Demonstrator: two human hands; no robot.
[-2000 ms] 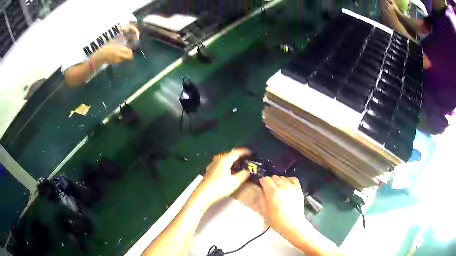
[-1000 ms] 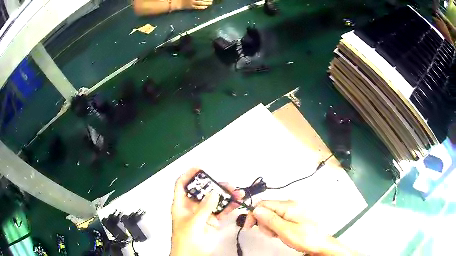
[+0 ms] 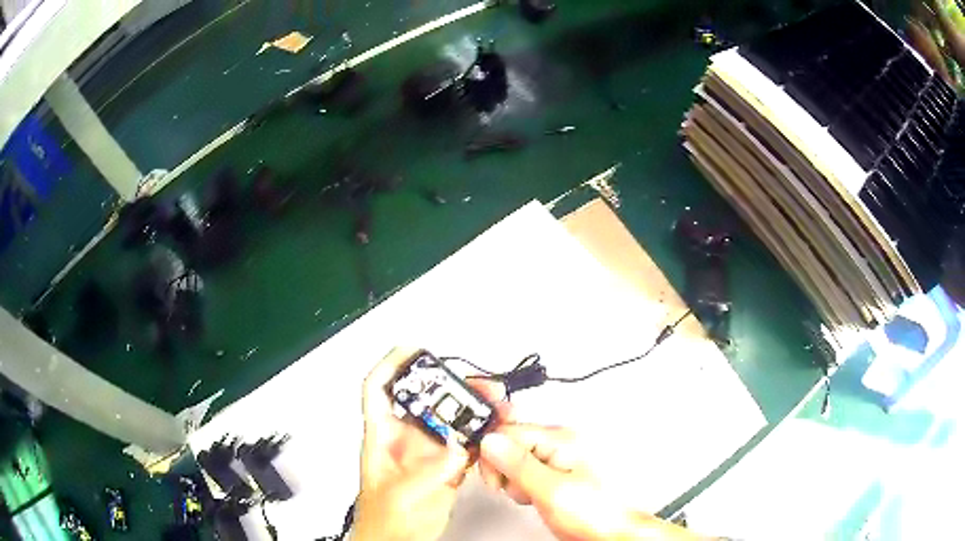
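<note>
An open black adapter housing with a circuit board in it is held over the white work board. My left hand grips the housing from its left and lower side. My right hand has its fingertips at the housing's lower right corner; whether they pinch the cord there is hidden. A black DC output cord lies in a small bundle just right of the housing, and its thin end runs right across the cardboard sheet.
Stacked boards at right carry rows of black adapters. Several wall-plug adapter cases stand at the white board's left. Loose circuit boards lie at lower left. Black parts lie along the green bench. A curved pale frame crosses the left side.
Both hands have drawn closer together. The right fingers have moved from the cord to the housing's lower corner. A blue part on the board now shows. The view has shifted slightly.
</note>
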